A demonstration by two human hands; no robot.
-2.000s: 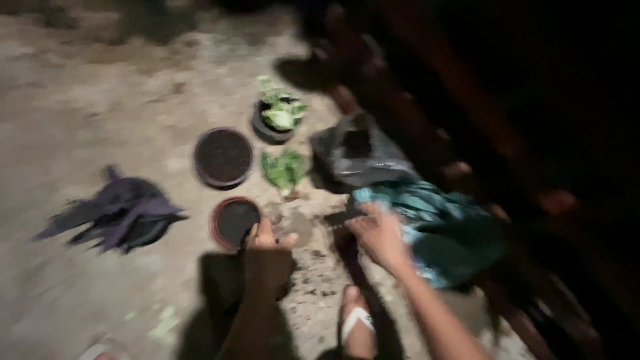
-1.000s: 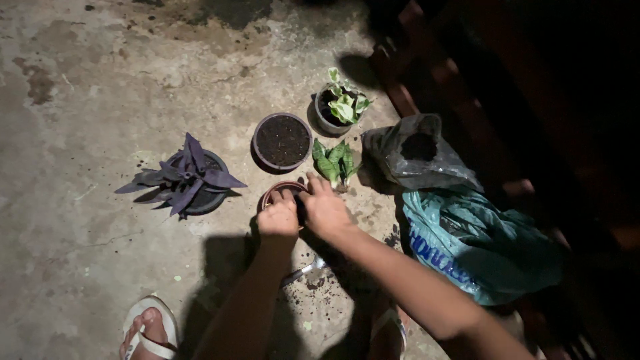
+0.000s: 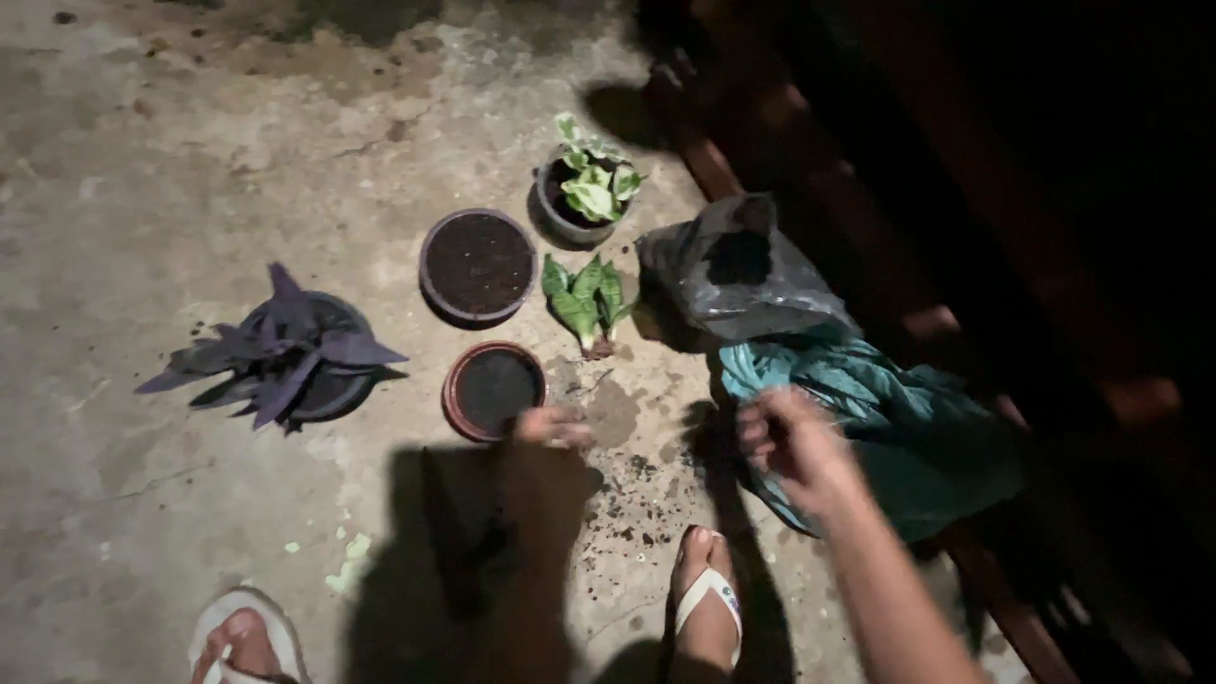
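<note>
My left hand (image 3: 554,432), blurred and partly in shadow, is just below and right of a small reddish-brown pot (image 3: 494,390) with dark soil; whether it holds anything is unclear. My right hand (image 3: 788,442), also blurred, has curled fingers over the near edge of a teal plastic bag (image 3: 912,427); its grip cannot be made out. Above the small pot stands a wider pot of soil (image 3: 479,266). A bare-rooted green snake plant (image 3: 591,302) lies on the ground to the right of the two pots.
A potted purple-leaved plant (image 3: 294,356) stands at left. A pot with a variegated plant (image 3: 589,190) is farther back, beside a clear plastic bag (image 3: 750,271) of dark soil. My feet in white flip-flops (image 3: 708,594) are at the bottom. Slatted, dark reddish structure runs along the right.
Both hands were together at the small pot a second ago. My right hand has moved away to the right, to the teal bag; my left hand has drawn back to the pot's near right edge.
</note>
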